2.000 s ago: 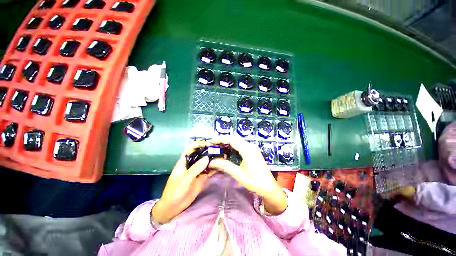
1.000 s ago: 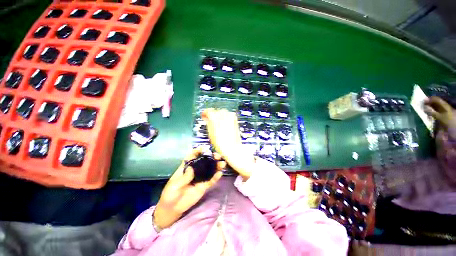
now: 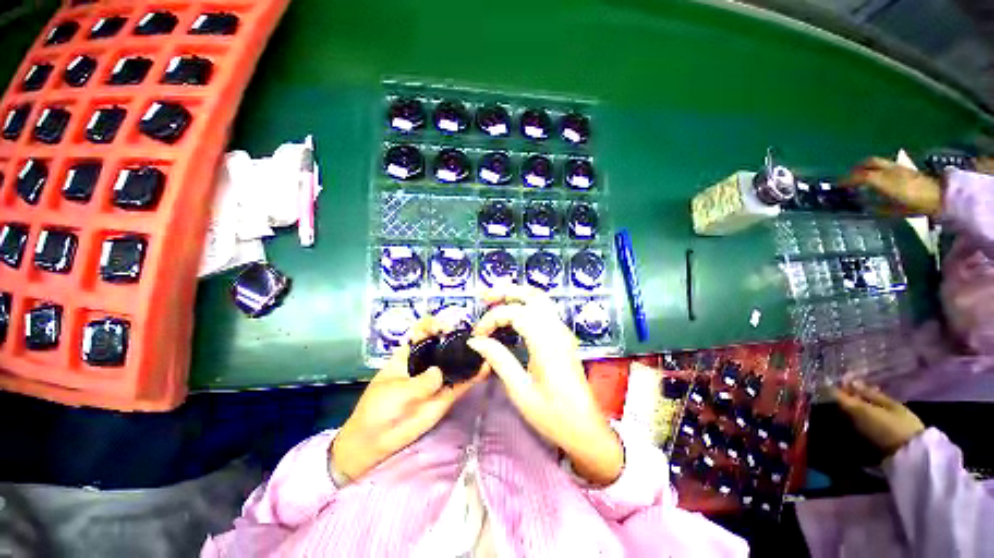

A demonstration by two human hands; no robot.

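Several black round lens units [image 3: 448, 356] are held together between my hands at the near edge of the bench. My left hand [image 3: 389, 416] is closed around them from the left. My right hand [image 3: 545, 381] holds them from the right, its thumb across the front. Behind my hands lies the clear tray [image 3: 409, 203] with black lens units in its pockets. Two pockets at the left of its middle row are empty. My fingers hide part of its nearest row.
An orange-red tray [image 3: 174, 262] of black units is at left, beside white wipes [image 3: 256, 196] and a loose unit [image 3: 259, 289]. Right are a blue pen [image 3: 631, 286], black stick [image 3: 690, 284], pale bottle [image 3: 730, 205], lower red tray [image 3: 736, 425] and a neighbour's hands [image 3: 885, 414].
My right hand has come back from the clear tray to the units in my left hand. The near-left pocket row it covered now shows units. The neighbour's hands have moved.
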